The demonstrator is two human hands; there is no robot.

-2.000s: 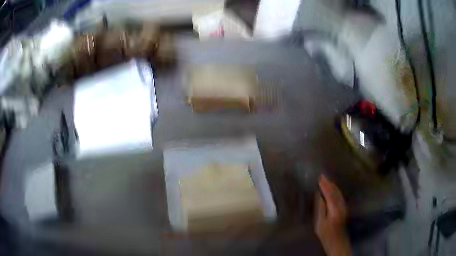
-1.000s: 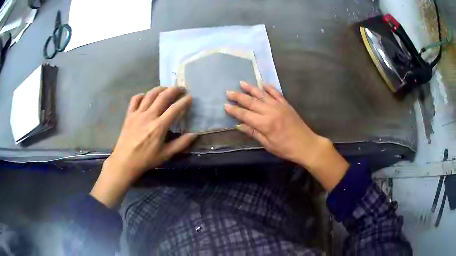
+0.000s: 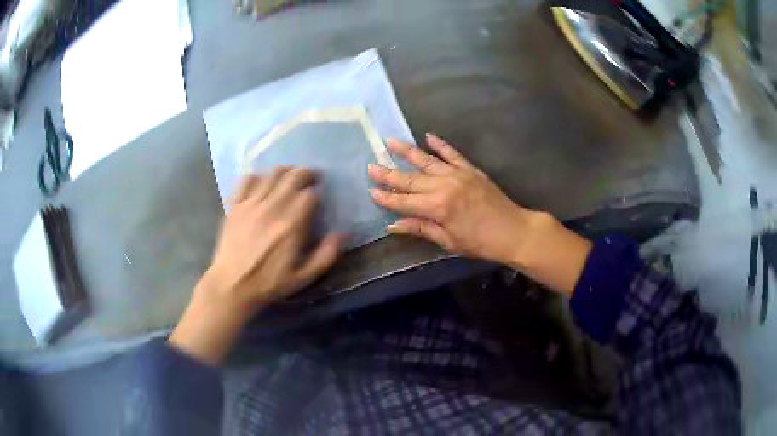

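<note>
A white backing sheet [image 3: 223,140] lies near the table's front edge. On it lies a cream pocket piece [image 3: 341,114], showing as a rim around the grey five-sided template [image 3: 319,146]. My left hand [image 3: 268,234] lies over the template's lower left, slightly blurred, fingers bent and thumb out to the right. My right hand [image 3: 460,200] lies flat with spread fingers over the template's right edge and the sheet. Neither hand visibly grips anything. The lower edges of template and pocket piece are partly hidden by my hands.
The steam iron [image 3: 613,53] stands at the upper right. A stack of white sheets [image 3: 123,77], scissors [image 3: 54,153] and a finished pocket stack [image 3: 43,277] are on the left. The padded table's rounded front edge [image 3: 375,278] runs below my hands. A beige stack is cut off at the top.
The view has turned, so the table looks tilted. Both hands stay on the template and sheet. My left hand now reaches further over the template's lower left.
</note>
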